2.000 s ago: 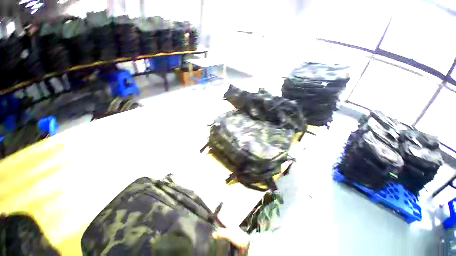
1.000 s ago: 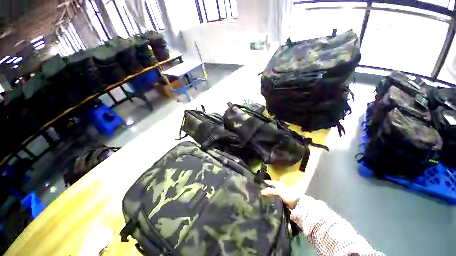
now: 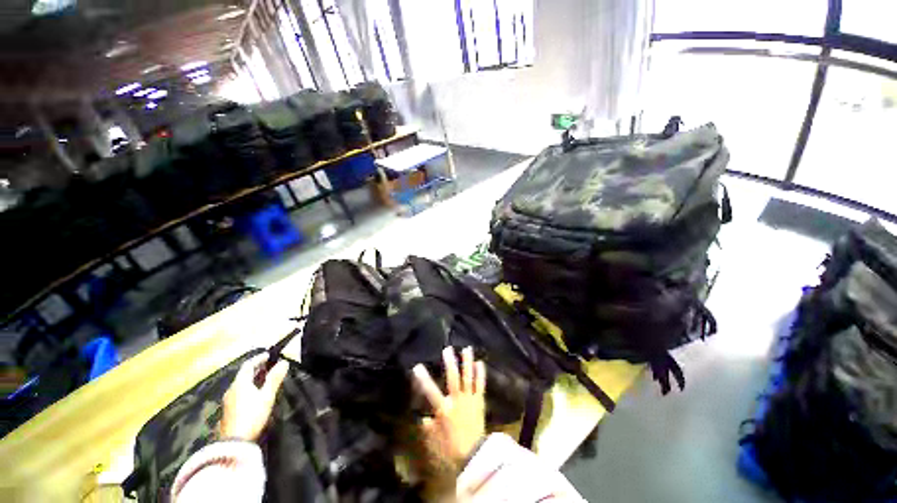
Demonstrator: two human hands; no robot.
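A camouflage backpack [image 3: 182,418] lies on the yellow table at the lower left, nearest me. My left hand [image 3: 251,401] is at its upper edge, fingers curled around a short black strap. Two dark backpacks stand close together just beyond, one on the left [image 3: 344,324] and one on the right [image 3: 472,324], with black straps hanging loose. My right hand [image 3: 454,408] lies against the front of the right one, fingers spread. The lower parts of the bags are blurred and cut off by the frame.
A tall stack of camouflage backpacks [image 3: 615,236] stands at the table's far right end. More backpacks [image 3: 851,373] are piled on a blue pallet at the right. Rows of dark bags [image 3: 285,133] stand on a long table at the left, with a blue stool [image 3: 273,231] below.
The near backpack has shifted left and down in the view. My left hand has come into view at its edge. My right hand has left that backpack and is now on a dark backpack beyond.
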